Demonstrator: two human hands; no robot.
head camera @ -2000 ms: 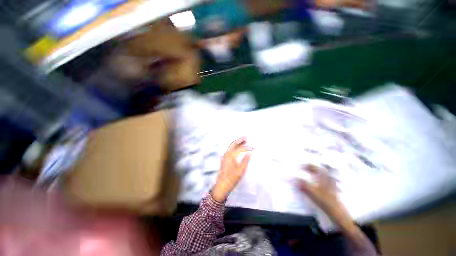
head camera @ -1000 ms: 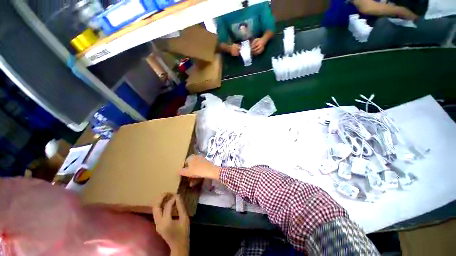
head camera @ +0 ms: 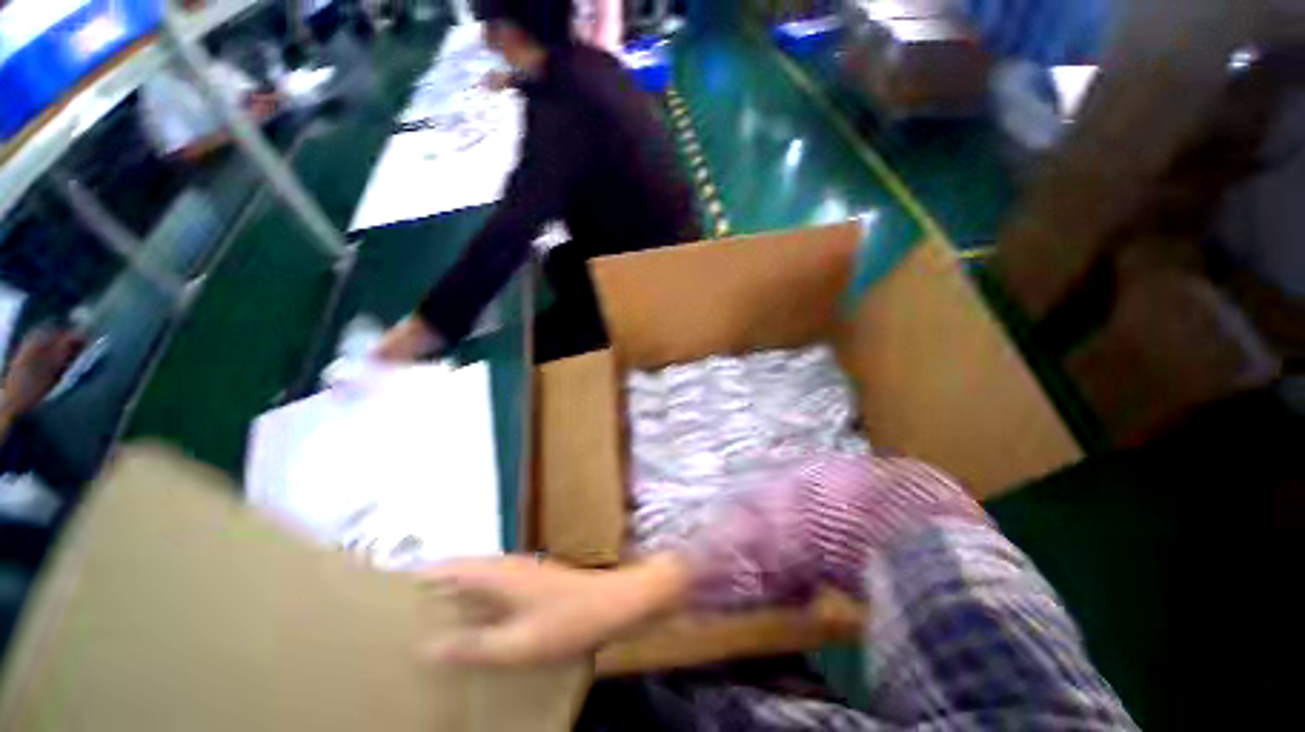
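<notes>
A flat tan cardboard sheet [head camera: 272, 615] stands large at the lower left, tilted and cut off by the picture's edge. My right hand [head camera: 537, 608] reaches left across the view and holds the sheet near its right edge; the fingers are blurred. My left hand is not in view. An open shipping carton [head camera: 723, 308] stands right of the bench, flaps spread. Shiny bagged units [head camera: 737, 422] cover its inside in rows. My right forearm hides the near part of the carton.
A white work sheet [head camera: 451, 443] with small dark-tipped pieces lies on the green bench. Another person [head camera: 601, 157] in dark clothes leans over the bench, an arm stretched towards the sheet. Green floor [head camera: 794, 157] with yellow lines lies behind the carton. More boxes show blurred at right.
The view has swung to the right, onto the open carton and the other person. My right hand now holds the cardboard sheet at the lower left. My left hand has left the view.
</notes>
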